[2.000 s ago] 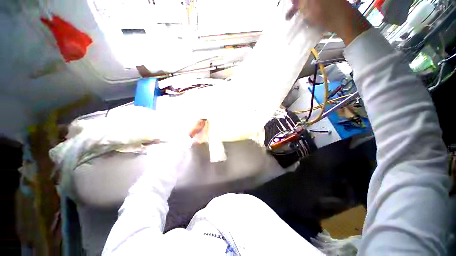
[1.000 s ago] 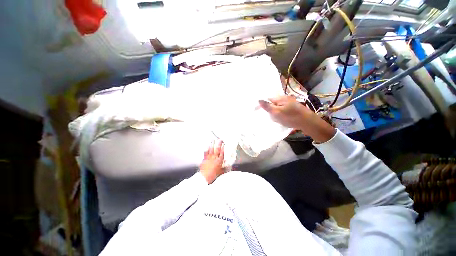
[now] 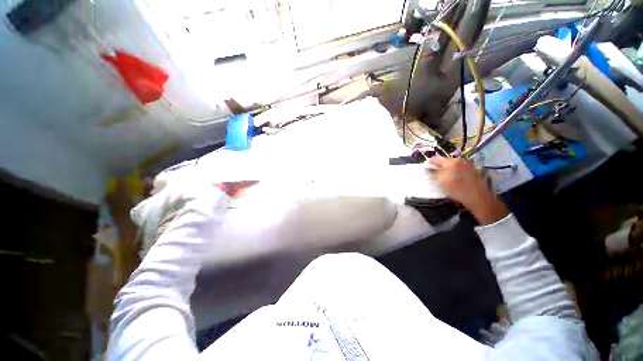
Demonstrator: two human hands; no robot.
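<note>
A white garment piece (image 3: 338,182) lies stretched as a flat strip across the padded ironing table (image 3: 338,215); it is overexposed and blends with the white cover. My right hand (image 3: 462,185) grips its right end, beside the black iron rest (image 3: 431,206), which is mostly hidden behind the hand and cloth. My left hand (image 3: 236,188) is at the strip's left end, its fingers mostly covered by white cloth, so its grip cannot be made out.
A bunched cover cloth (image 3: 158,201) lies at the table's left end. A blue strip (image 3: 239,132) is at the back left. A yellowish hose (image 3: 481,99) and cables hang at the right, before a blue-topped stand (image 3: 522,123). A red cloth (image 3: 141,76) is on the left wall.
The piece was raised by my right hand, then lowered in a bunch onto the table, and is now stretched flat. My left hand has moved left and my right hand right, away from each other.
</note>
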